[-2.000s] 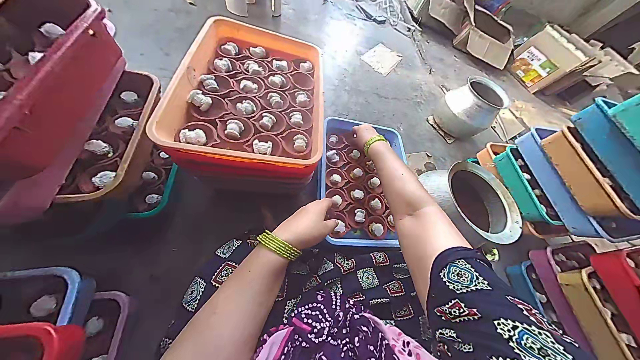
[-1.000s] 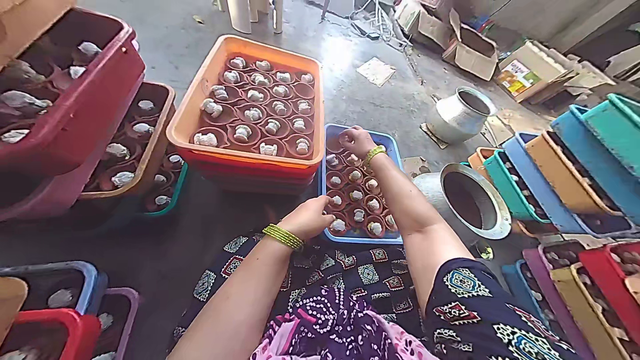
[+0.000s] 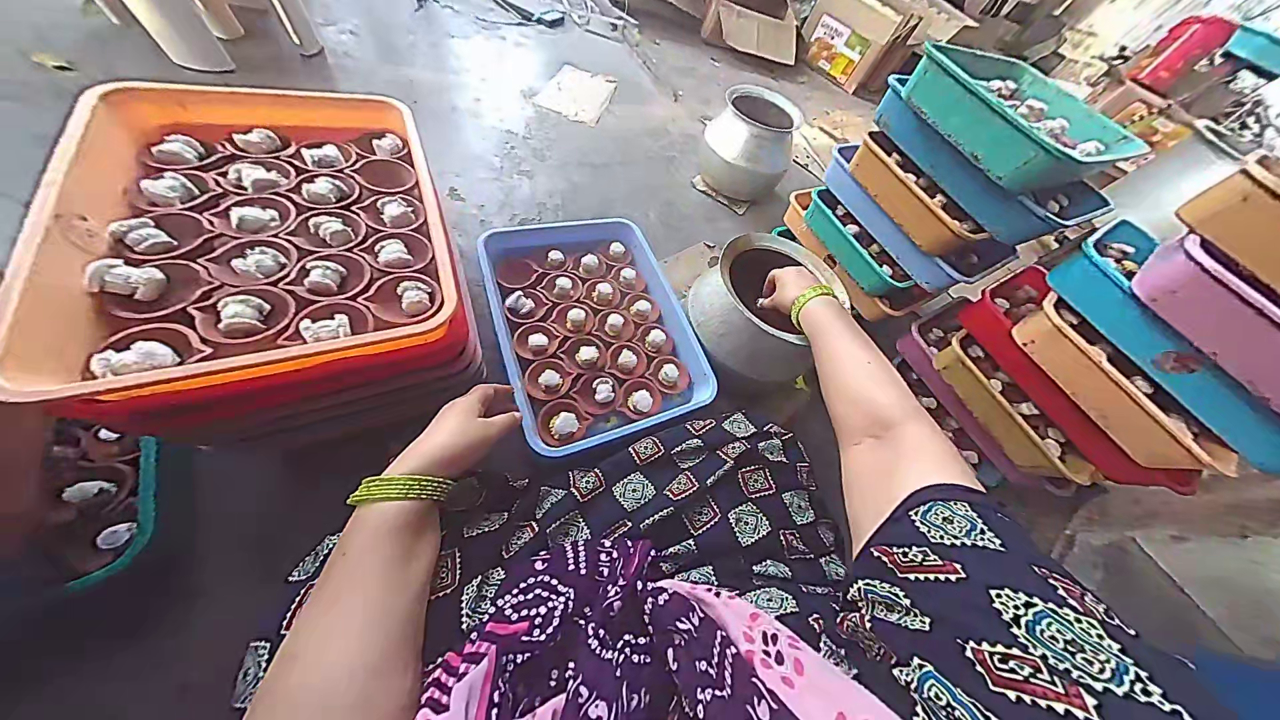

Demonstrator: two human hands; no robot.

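Observation:
My left hand (image 3: 465, 432) rests at the lower left rim of a blue plastic tray (image 3: 487, 330); whether it grips the rim is unclear. The tray holds rows of small round clay cups (image 3: 537, 342), most with a white wad in them. My right hand (image 3: 786, 290) is at the mouth of a metal pot (image 3: 722, 318) just right of the tray, its fingers bent over the dark inside; whether they hold anything cannot be told. To the left, an orange tray (image 3: 430, 230) on top of a stack holds larger-looking cups with twisted white wads (image 3: 257, 262).
A second metal pot (image 3: 745, 155) stands behind the first. Stacks of colored trays, with a teal tray (image 3: 1010, 125) on top of one, line the right side. A green-rimmed tray (image 3: 148, 510) sits at the lower left. Cardboard boxes (image 3: 755, 30) and chair legs (image 3: 180, 35) are at the back.
My right hand has moved from the far left corner of the blue tray to the metal pot on the right. My left hand remains by the tray's near left side. The view has turned right.

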